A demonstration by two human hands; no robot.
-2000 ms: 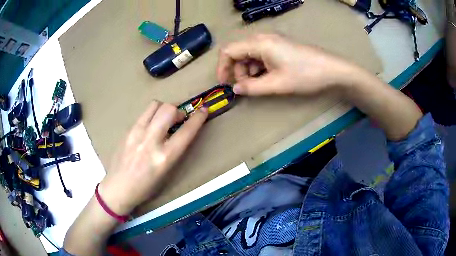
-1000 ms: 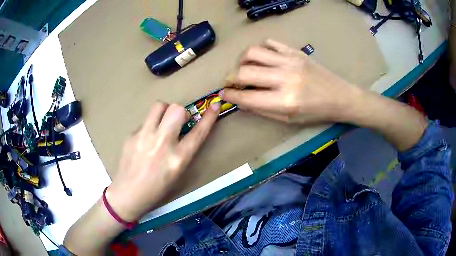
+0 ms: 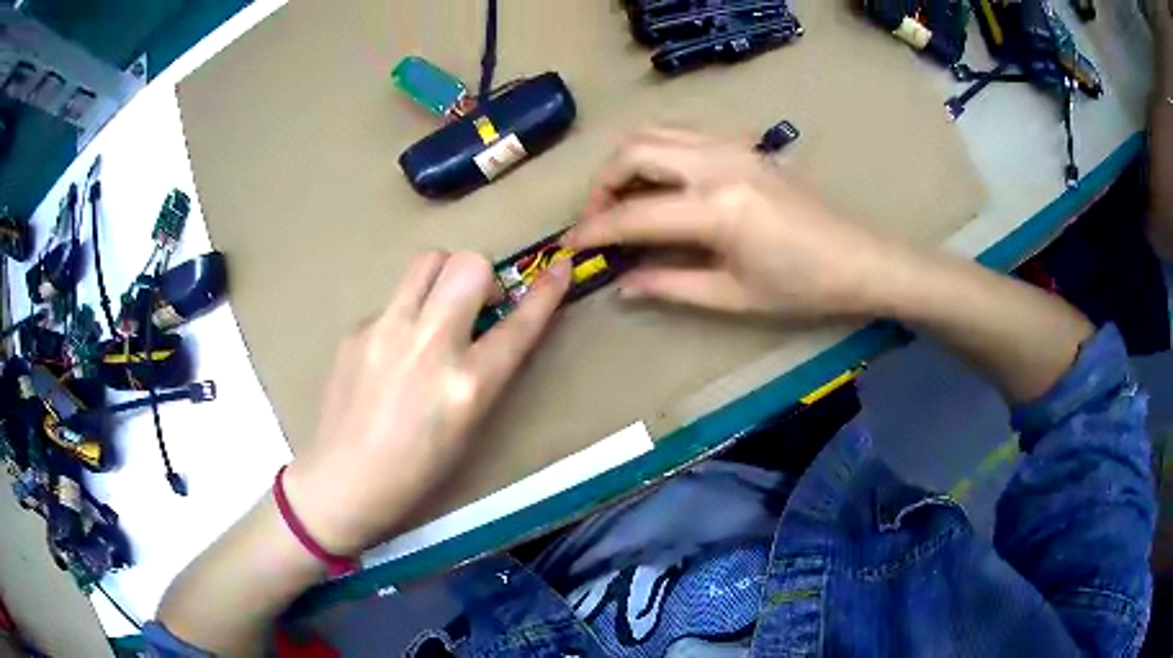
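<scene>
A black lower housing (image 3: pixel 600 285) lies open side up on the brown cardboard, with yellow, red and white parts inside. My left hand (image 3: pixel 431 366) grips its left end between thumb and fingers. My right hand (image 3: pixel 720 231) is at its right end, fingertips at the internal wires (image 3: pixel 551 257); the hand hides that end. A small black cable connector (image 3: pixel 778 136) shows beyond my right hand. Above, a black housing (image 3: pixel 450 152) lies on the cardboard with a pale label, a cable lead (image 3: pixel 488 45) and a green circuit board (image 3: pixel 428 85) on wires.
A tangled pile of unassembled units (image 3: pixel 135 360) lies on the white surface at left. A stack of black top covers (image 3: pixel 720 32) is at the top. Units with leads (image 3: pixel 926 36) lie at upper right. The teal bench edge (image 3: pixel 695 444) runs along the front.
My right hand has moved from above the housing's right end down over it, fingers now at the wires. The cable connector has come into sight. My left hand still holds the left end.
</scene>
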